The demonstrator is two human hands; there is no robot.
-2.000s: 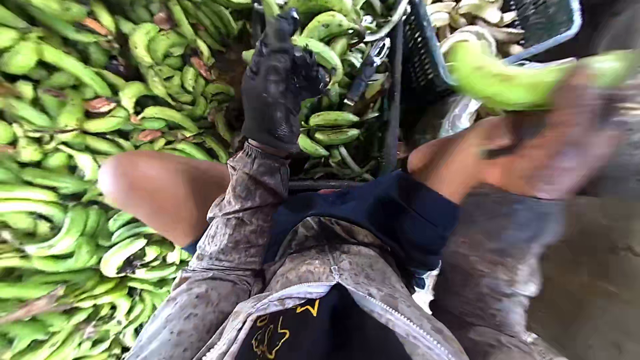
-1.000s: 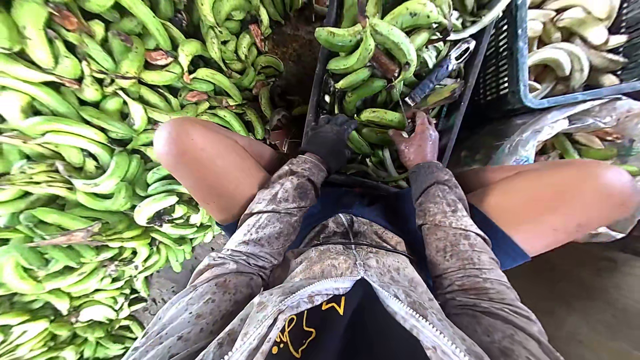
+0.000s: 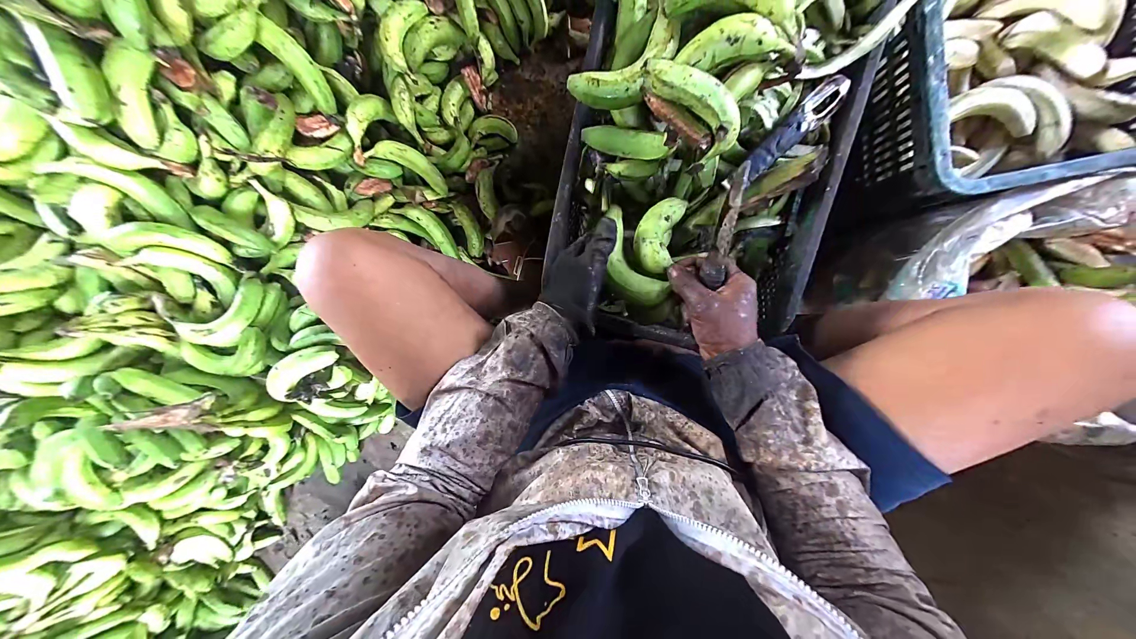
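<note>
My left hand [image 3: 581,275], in a black glove, is at the left inner edge of a dark plastic crate [image 3: 568,151], against a curved green plantain [image 3: 628,271]. Whether its fingers grip the fruit is unclear. My bare right hand [image 3: 717,306] is closed around a dark, rounded handle end near the crate's front edge. Its fingertips are beside another short green plantain [image 3: 657,232]. A rusty, narrow metal piece [image 3: 731,209] rises just above this hand; its link to the handle is unclear. Farther up lies a dark wrapped handle [image 3: 785,133] with a metal loop.
A large heap of green plantains [image 3: 177,266] covers the left side. At upper right, a dark plastic basket [image 3: 941,151] holds peeled plantains [image 3: 1065,53]. Below it is a clear plastic bag [image 3: 932,262] by peel pieces. My bent knees flank the crate.
Two seconds ago my right hand was raised at the right with a green plantain; now it is low in the crate on a dark handle. My gloved left hand has come down from above the crate.
</note>
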